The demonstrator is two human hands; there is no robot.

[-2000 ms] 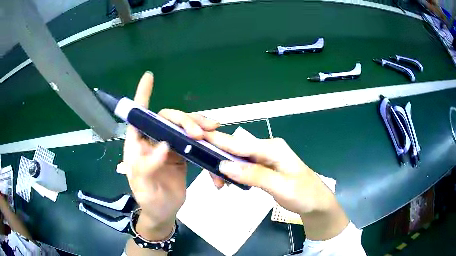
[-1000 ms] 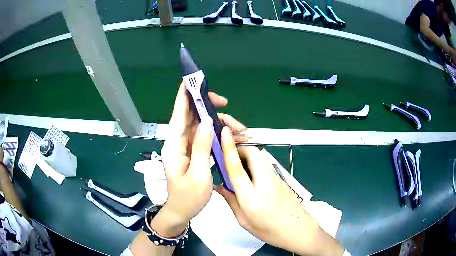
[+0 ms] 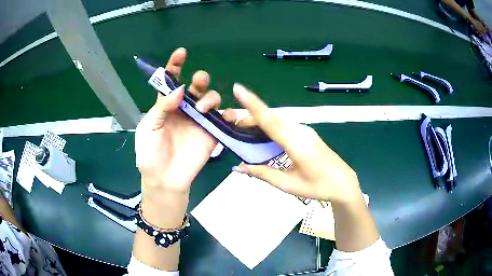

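A pen unit (image 3: pixel 216 126) with a black and white-lilac body is held in the air, its dark pointed nose towards the upper left and its curved rear end towards the lower right. My left hand (image 3: pixel 175 129) grips its front half, the thumb on the light side. My right hand (image 3: pixel 302 156) is round the rear end, thumb below and forefinger raised above. A label sheet (image 3: pixel 251 218) lies on the bench below, its printed part partly hidden by my right hand. A smaller yellowish gridded sheet (image 3: pixel 319 220) lies beside it.
Pen units lie on the green belt (image 3: pixel 339 86) and more on the bench at right (image 3: pixel 438 148). Two pen units (image 3: pixel 113 207) lie left of my left wrist. A white bottle (image 3: pixel 56 164) stands on dotted sheets. A grey post (image 3: pixel 94 67) rises at upper left. Another person's arm (image 3: pixel 468 16) shows at upper right.
The pen unit has gone from steeply upright to a diagonal slant, nose to the left, its light side showing. My right hand has shifted to its rear end, with the forefinger lifted.
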